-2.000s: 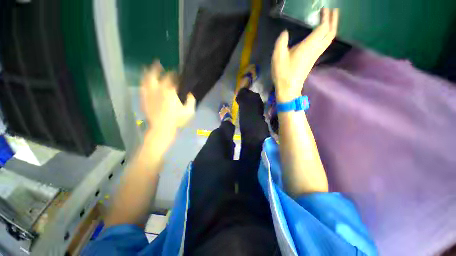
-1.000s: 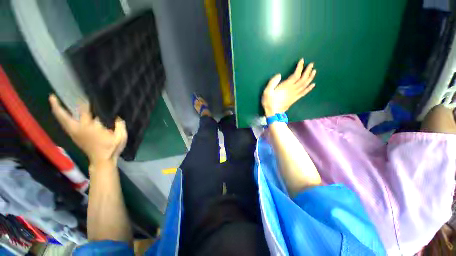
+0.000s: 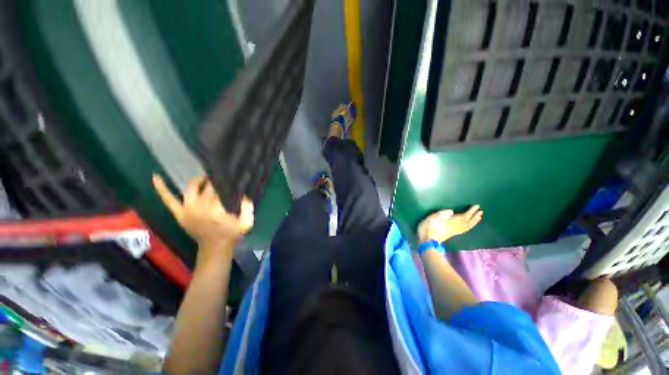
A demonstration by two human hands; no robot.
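A dark foam tray (image 3: 257, 110) with a grid of pockets is tilted on edge, left of the middle, over the floor and the green bench edge. My left hand (image 3: 209, 212) holds it by its lower corner, thumb on one side. My right hand (image 3: 449, 223), with a blue wristband, is open and empty over the near part of a green bench top. Both hands are bare.
Another foam tray (image 3: 543, 73) lies on the green bench (image 3: 513, 176) at right, with small shiny items in some pockets. A person in pink (image 3: 572, 326) is at lower right. A red-edged container (image 3: 147, 234) is at left. The grey floor (image 3: 323, 66) has a yellow line.
The held tray has moved right in view and turned more edge-on. A second foam tray has come into view on the right bench. My right hand sits lower in view, and the pink-clothed person shows less.
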